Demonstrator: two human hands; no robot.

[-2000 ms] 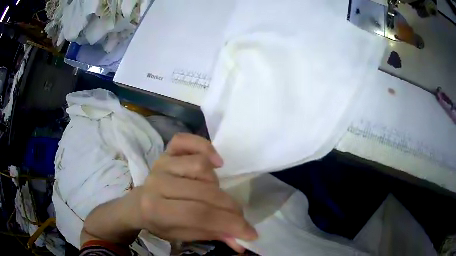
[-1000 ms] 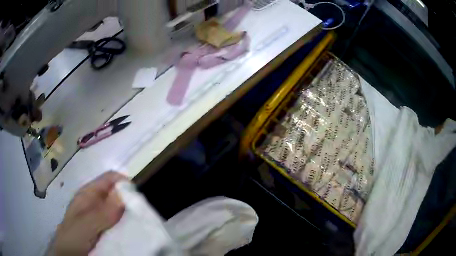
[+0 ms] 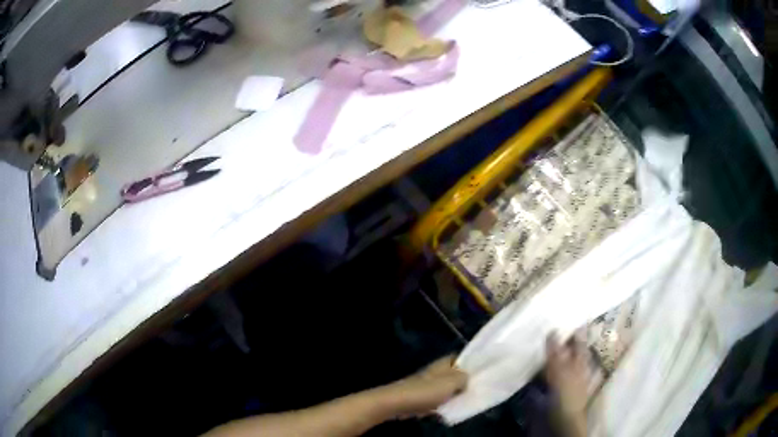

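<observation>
A long white cloth piece [image 3: 520, 341] stretches from my left hand [image 3: 439, 386] up to the right, over the yellow-framed crate. My left hand is closed on its near lower end, with the forearm coming in from the bottom edge. My right hand [image 3: 573, 375] is blurred at the cloth's lower edge, fingers pointing up; whether it grips the cloth is unclear. More white pieces [image 3: 682, 341] hang over the crate's right side, touching or overlapping the stretched one.
The yellow crate [image 3: 503, 162] holds a printed clear-wrapped bundle [image 3: 546, 222]. On the white table [image 3: 256, 205] lie pink thread snips [image 3: 158, 184], black-handled scissors [image 3: 198, 38], a small white square [image 3: 258, 93], pink strips [image 3: 320, 115] and a tan scrap [image 3: 399, 36]. The machine head is at far left.
The view has swung from the sewing area to the crate. The hand that held white cloth by the table edge is gone from there; both hands and a white piece are now at the crate.
</observation>
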